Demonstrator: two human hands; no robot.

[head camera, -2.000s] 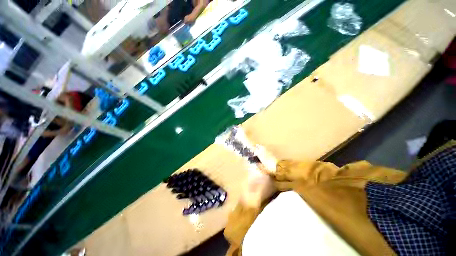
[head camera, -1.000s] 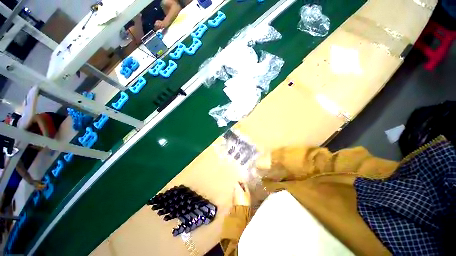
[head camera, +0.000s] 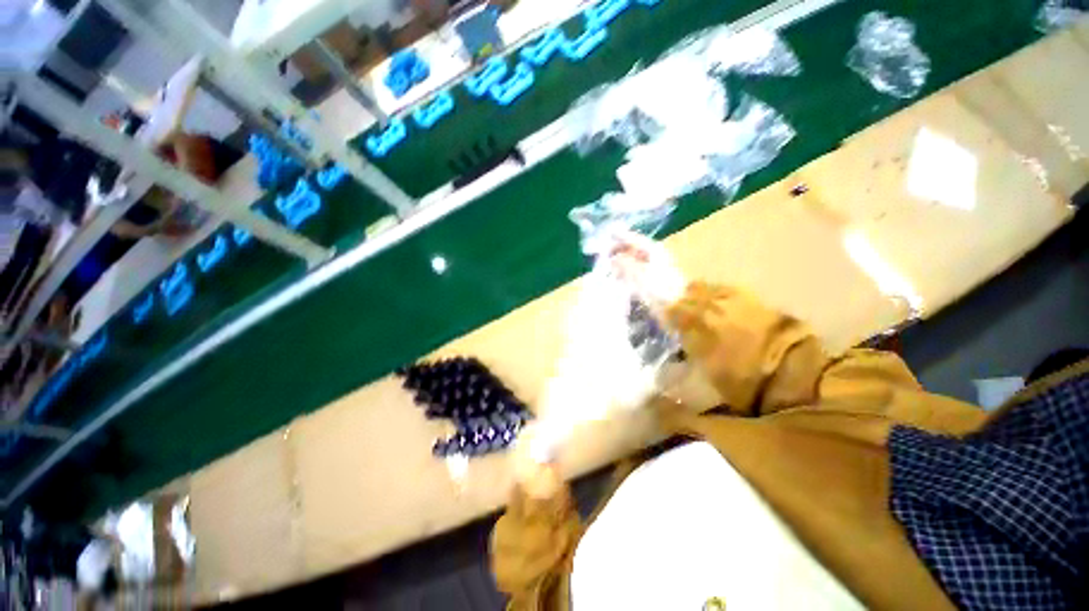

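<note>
A large clear poly bag (head camera: pixel 597 358), washed out by glare, stretches between my hands over the bench. My right hand (head camera: pixel 639 265), blurred, grips its upper end beside the loose bags on the belt. My left hand (head camera: pixel 540 475), also blurred, holds its lower end near the bench's front edge. A dark bagged part (head camera: pixel 651 332) lies under or inside the film near my right sleeve; I cannot tell which. A pile of black pronged parts (head camera: pixel 468 403) lies on the cardboard left of the bag.
Empty clear bags (head camera: pixel 687 131) lie on the green belt (head camera: pixel 502 257). One black part (head camera: pixel 487 165) lies on the metal rail. Blue parts (head camera: pixel 436 107) line the far side. A white sheet (head camera: pixel 941 167) is on the bench at right. A person (head camera: pixel 179 179) sits across the belt.
My right hand has moved up toward the loose bags and my left hand is now lower left, with a large clear bag spread between them. The view has shifted.
</note>
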